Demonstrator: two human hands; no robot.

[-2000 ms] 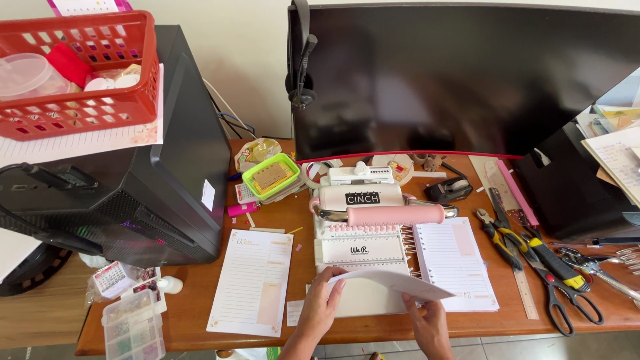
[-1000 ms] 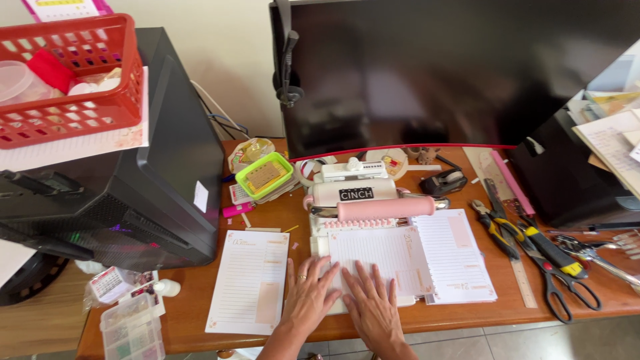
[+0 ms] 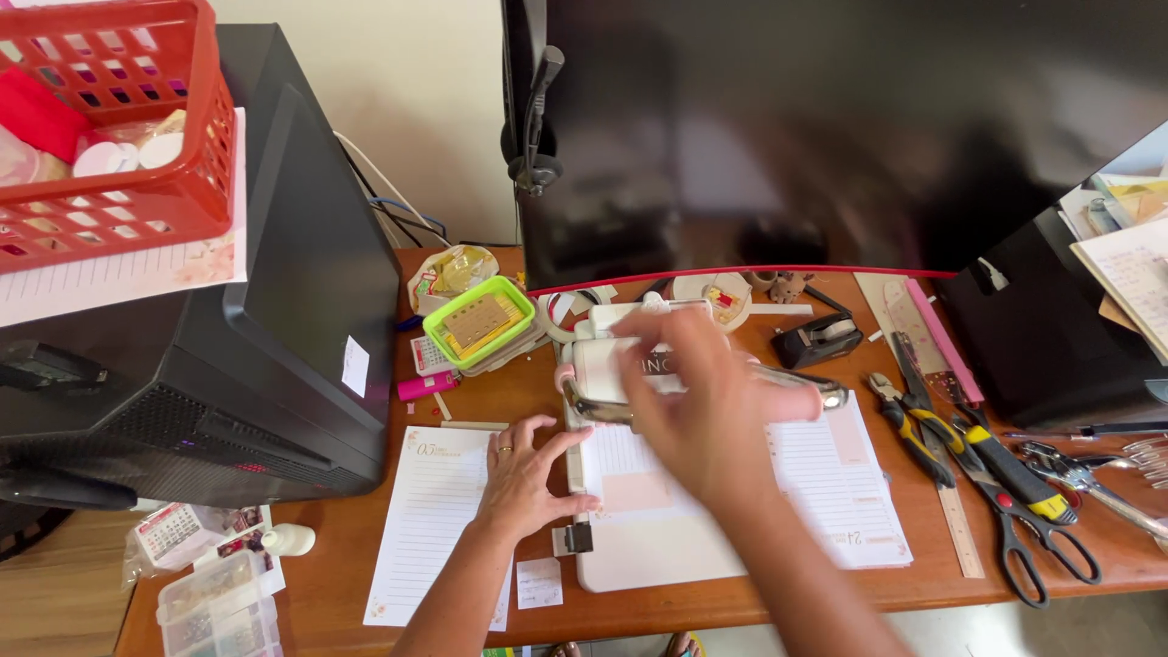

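Observation:
A white Cinch binding machine (image 3: 657,566) stands at mid desk, with a pink-gripped metal lever (image 3: 794,401) across it. A lined planner sheet (image 3: 630,465) lies in the machine under the lever. My left hand (image 3: 529,474) rests at the machine's left edge, fingers spread, thumb at the sheet's edge. Blurred, my right hand (image 3: 693,392) is over the lever and hides its middle; whether it touches the lever I cannot tell. One lined page stack (image 3: 433,520) lies left of the machine, another (image 3: 849,493) to its right.
Pliers (image 3: 912,429), black-handled scissors (image 3: 1022,538), a utility knife (image 3: 1022,474) and a ruler (image 3: 958,529) lie at the right. A tape dispenser (image 3: 817,338) and green tray (image 3: 479,319) sit behind. A computer tower (image 3: 310,301) stands left, a monitor (image 3: 776,137) at the back.
Two seconds ago both hands held a sheet above the machine; one second ago they lay flat on it. Since then my right hand has risen to the lever and my left hand has moved to the machine's left edge.

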